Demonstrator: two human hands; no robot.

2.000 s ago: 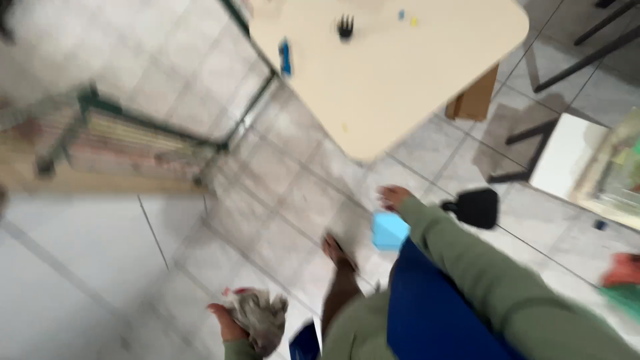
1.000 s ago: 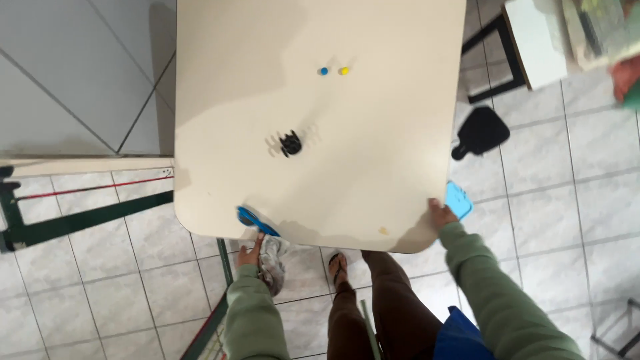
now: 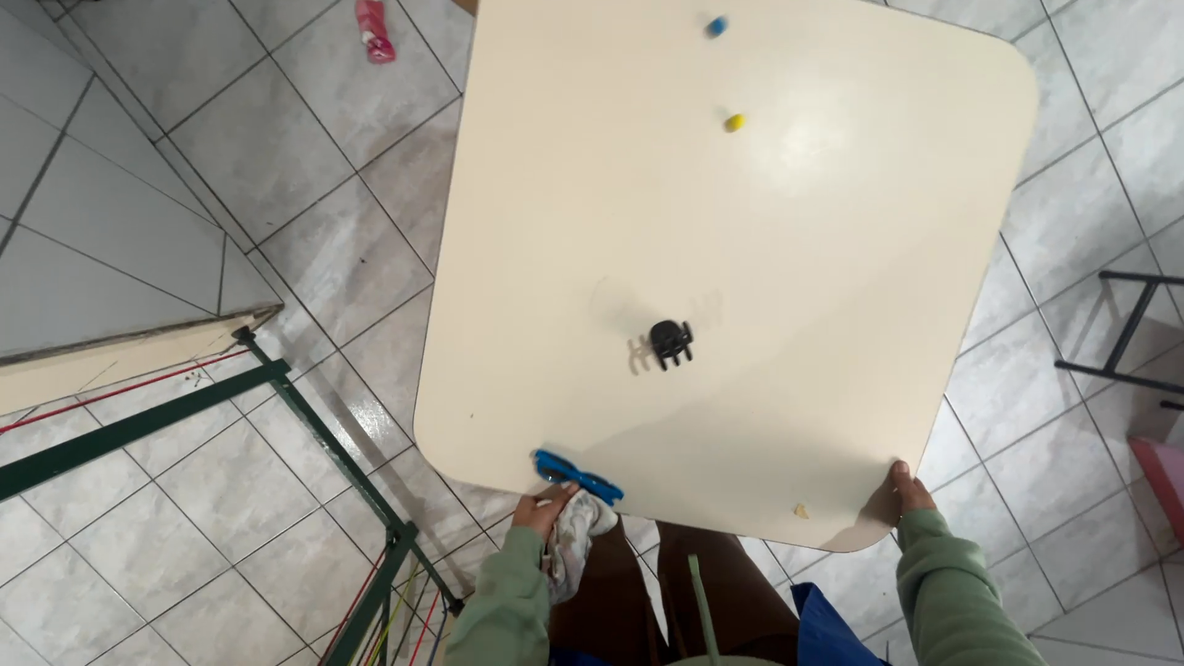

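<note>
A cream tabletop (image 3: 721, 250) with rounded corners fills the middle of the view. My left hand (image 3: 546, 511) is at its near left edge, holding a crumpled whitish cloth (image 3: 575, 546) that hangs down beside the edge. Blue-framed sunglasses (image 3: 578, 476) lie on the tabletop at those fingers. My right hand (image 3: 908, 490) grips the near right corner, thumb on top and the other fingers hidden below. A black claw hair clip (image 3: 671, 343) lies near the middle, with a small yellow object (image 3: 734, 122) and a small blue object (image 3: 717, 27) farther off.
A dark green metal frame (image 3: 342, 444) with coloured cords stands at the left, near a pale cabinet or wall panel (image 3: 120, 194). On the tiled floor are a pink item (image 3: 375, 32) at upper left and a black metal stand (image 3: 1124, 328) at right. A small crumb (image 3: 801, 511) lies near the table's front edge.
Two seconds ago both hands were away from the tabletop; now they are at its near edge. The light blue object by my right hand is no longer in sight. The view has swung considerably.
</note>
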